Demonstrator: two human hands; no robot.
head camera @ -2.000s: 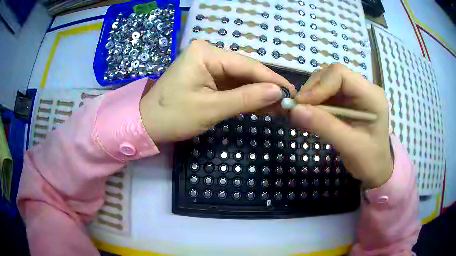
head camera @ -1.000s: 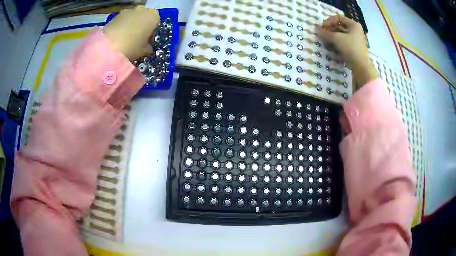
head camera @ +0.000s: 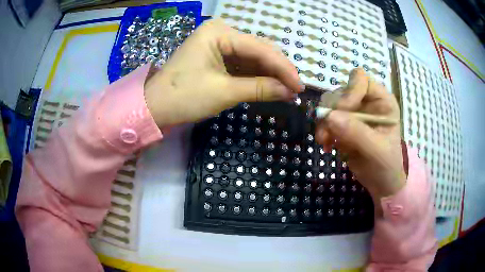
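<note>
The black component tray [head camera: 239, 222] lies in front of me, with rows of small round metal parts [head camera: 237, 195] in its pockets. My left hand [head camera: 212, 79] is over the tray's back, thumb and index fingertips close together; whether a small part is between them is not clear. My right hand [head camera: 361, 127] grips a thin beige stick [head camera: 367, 117] with a pale tip, close to the left fingertips. Behind the tray is a white holding board [head camera: 314, 48] with tan dumbbell cutouts and silver parts at some cutout ends.
A blue bin [head camera: 115, 58] of loose metal fittings [head camera: 154, 40] stands at back left, partly behind my left hand. Boards with empty cutouts lie at left [head camera: 118, 202] and right [head camera: 433, 117]. Another dark tray [head camera: 392, 16] is at the far back right.
My left hand has come from the blue bin to over the tray's back. My right hand has come from the white board to beside it, with the stick now visible.
</note>
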